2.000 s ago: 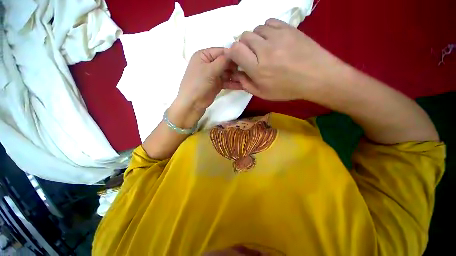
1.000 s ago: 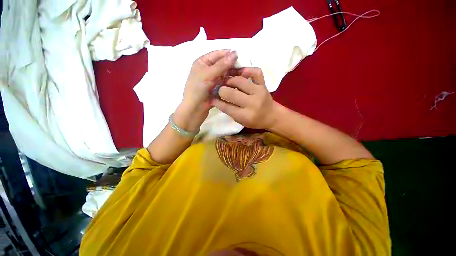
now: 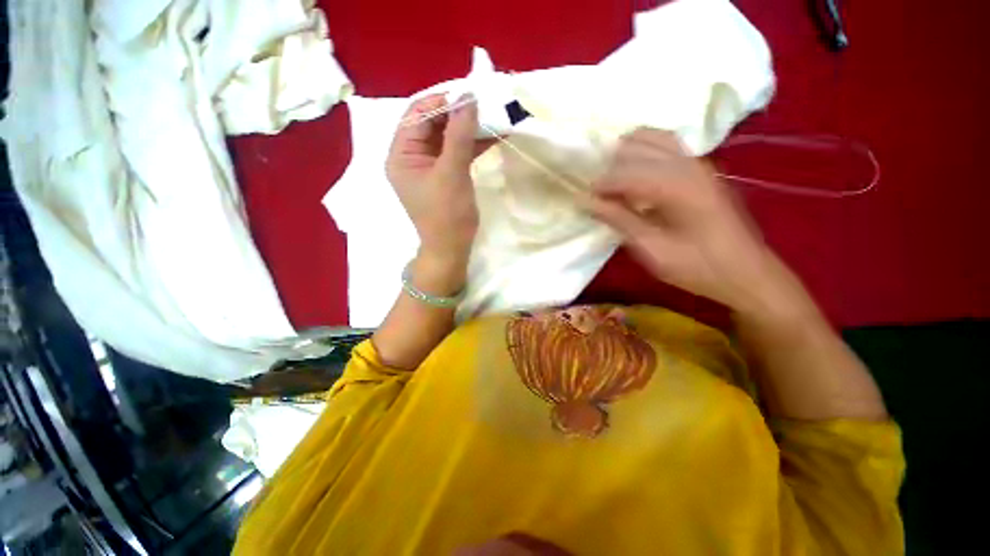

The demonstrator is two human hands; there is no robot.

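Observation:
A cream-white garment lies spread on the red table. My left hand pinches its neck edge between thumb and fingertips. A small black neck label shows just right of my left fingertips. My right hand, slightly blurred, is right of my left hand, its fingers closed on a pale sewing thread that runs taut from the cloth near my left fingertips. More thread loops over the red to the right of my right hand. No needle can be made out.
A large crumpled cream-white cloth heap lies at the left. A small black tool, perhaps thread snips, lies at the upper right. The red table meets dark green at its near right edge. Metal machine parts show at the lower left.
My right hand has moved away from my left to the right, drawing the thread taut. The black label has come into view. The whole scene has shifted right in the picture since one second ago.

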